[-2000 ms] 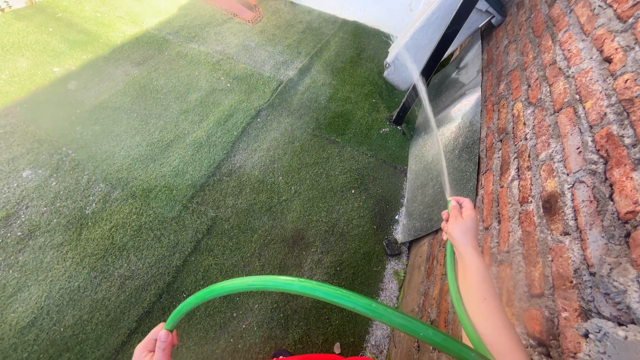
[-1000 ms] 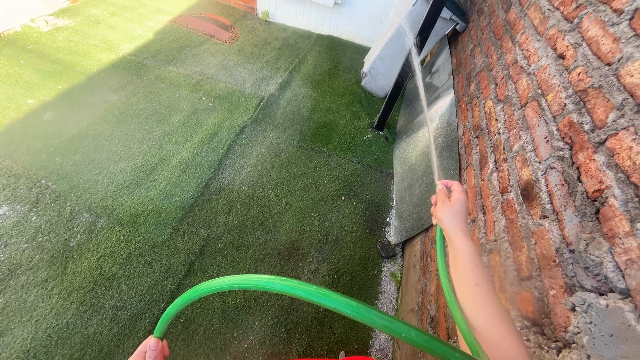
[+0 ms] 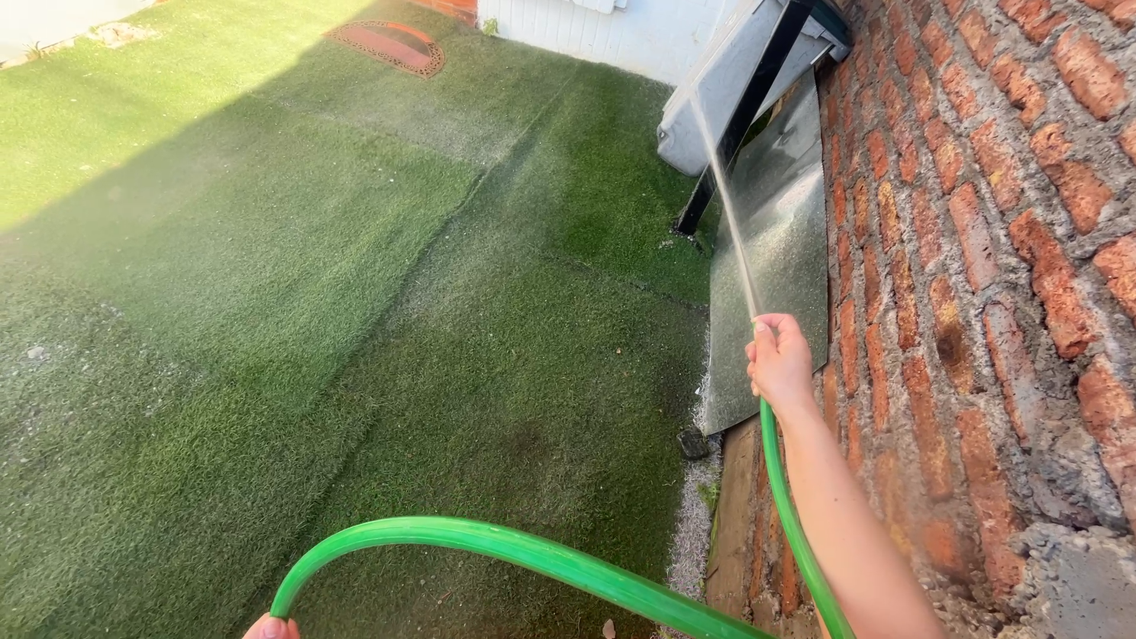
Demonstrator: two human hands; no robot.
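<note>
My right hand (image 3: 781,362) grips the end of a green garden hose (image 3: 497,538), thumb and fingers closed around its mouth. A stream of water (image 3: 729,204) shoots from it up and away, past a black metal post (image 3: 745,115) and toward a pale grey plastic object (image 3: 688,133). At the bottom edge, left of centre, my left hand (image 3: 272,628) holds another stretch of the same hose, which arcs between the hands and leaves the view at the bottom. Only the fingertips of that hand show.
A rough brick wall (image 3: 985,293) runs along the right, with a grey metal sheet (image 3: 772,266) leaning on it. Artificial turf (image 3: 426,337) with raised seams covers the ground. A half-round doormat (image 3: 390,46) lies far off, near a white wall (image 3: 612,31). A wooden board (image 3: 735,515) edges the brick wall.
Both hands keep their hold on the hose, and the water still runs. The view has shifted, and more of the doormat and white wall shows than two seconds ago.
</note>
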